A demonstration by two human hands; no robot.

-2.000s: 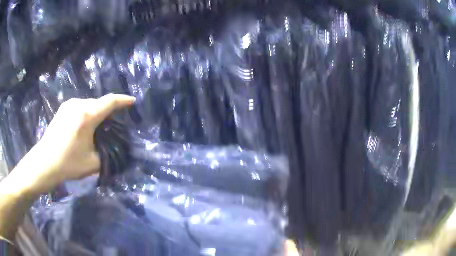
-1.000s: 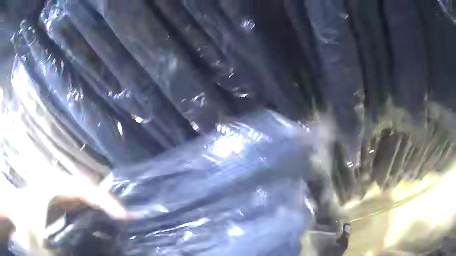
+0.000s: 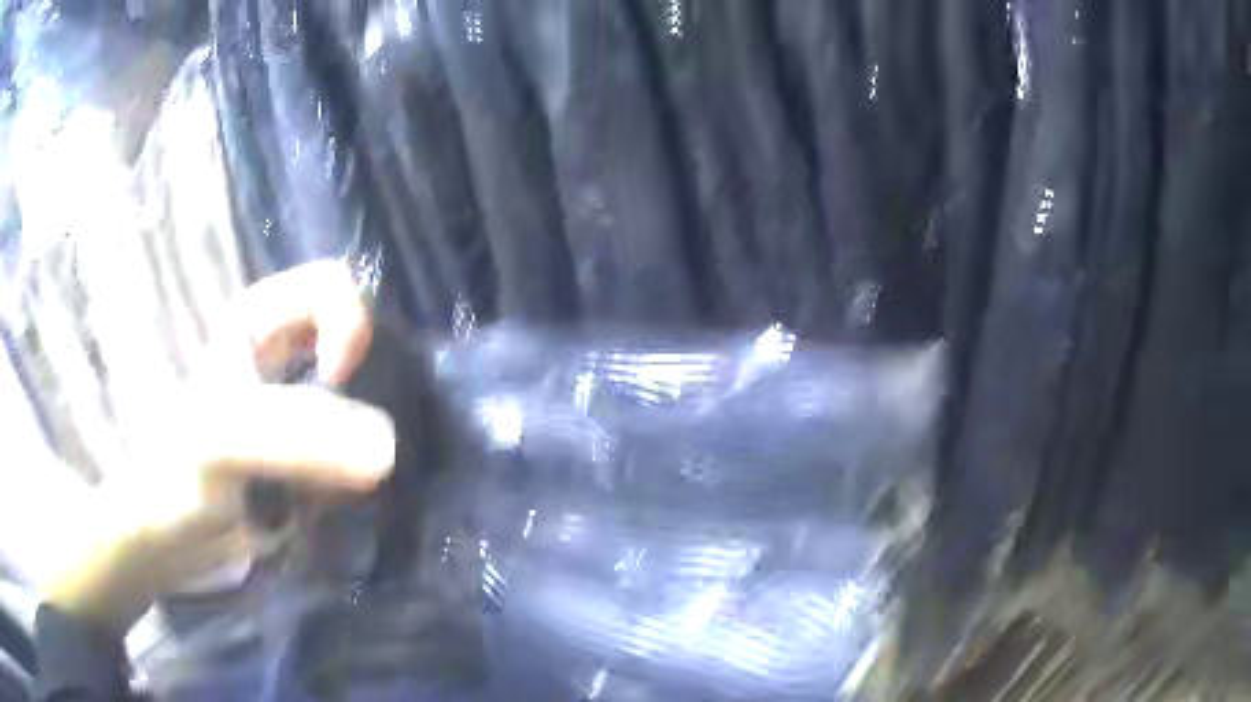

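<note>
A bagged garment [image 3: 686,480], blue-grey under shiny clear film, lies across the lower middle. My left hand [image 3: 261,432] is bare, blurred and overexposed at the left, beside the bundle's left end. Its index finger is curled and its thumb points right, with a small gap between them. Dark material shows under and beside the hand; whether the fingers grip it is unclear. My right hand is not in view.
Dark bagged garments [image 3: 741,165] hang close together behind the bundle and along the right. Pale, overexposed garments [image 3: 124,247] hang at the left. A blurred brownish, streaked area [image 3: 1056,638] shows at the lower right.
My left hand has come up from the lower left edge into clearer view. The bundle now lies more level and further right. The view has turned, and the bright lower-right area has mostly gone.
</note>
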